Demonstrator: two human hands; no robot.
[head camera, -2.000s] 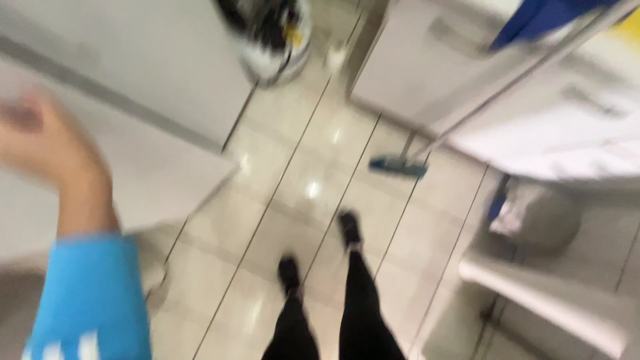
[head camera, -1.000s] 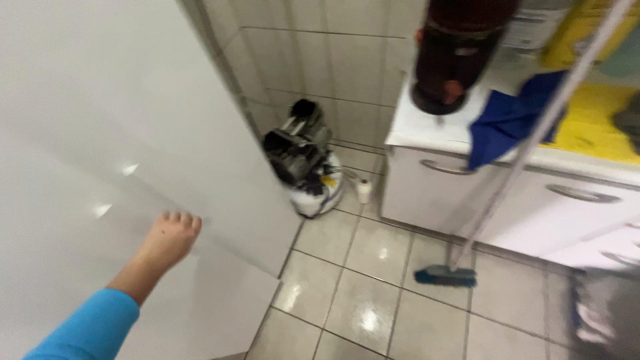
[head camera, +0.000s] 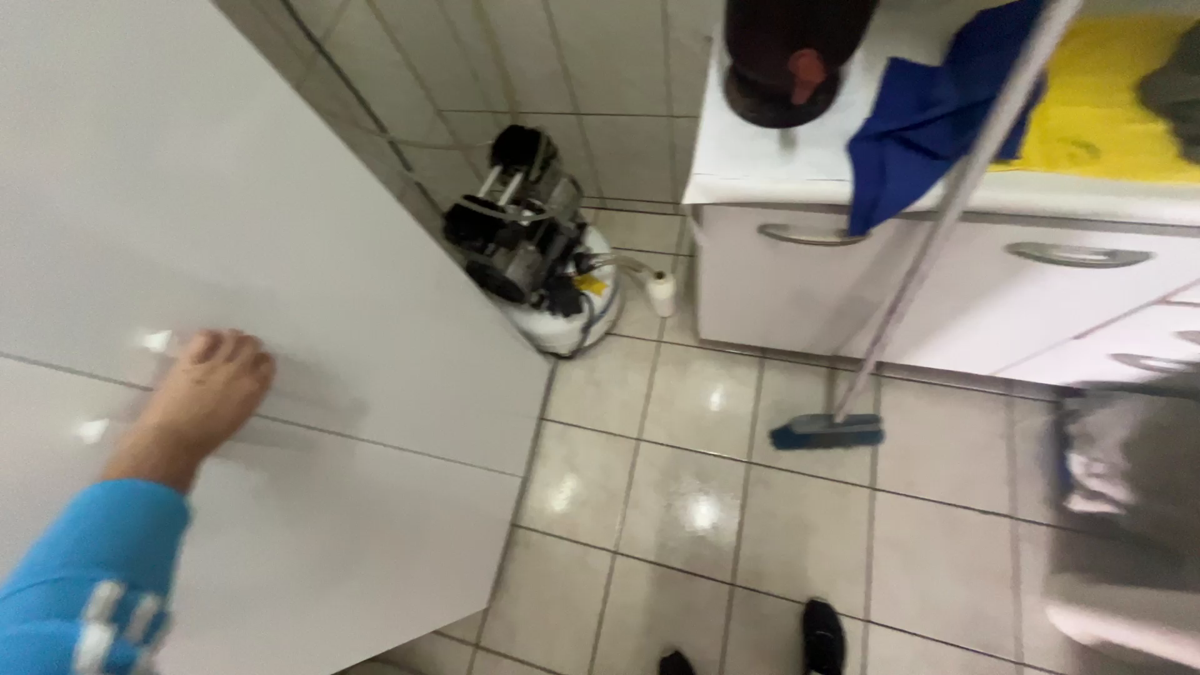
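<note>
My left hand, in a blue sleeve, lies over the gap between two panels of a large white cabinet on the left. Its fingers are bent at the edge of the upper panel; what they hold, if anything, is hidden. No right hand shows. To the right, a broom with blue bristles stands on the floor, its long pale handle leaning across a white counter's front. On that counter a blue cloth hangs over the edge, beside a yellow cloth and a dark container.
An air compressor with a white tank stands on the floor between the cabinet and the white drawer unit. A small white bottle-like part is joined to it. At the lower right is a blurred bin with a bag.
My left hand has come onto the white cabinet front; two seconds ago it was raised and blurred at the left edge. The view has swung toward the compressor and counter.
</note>
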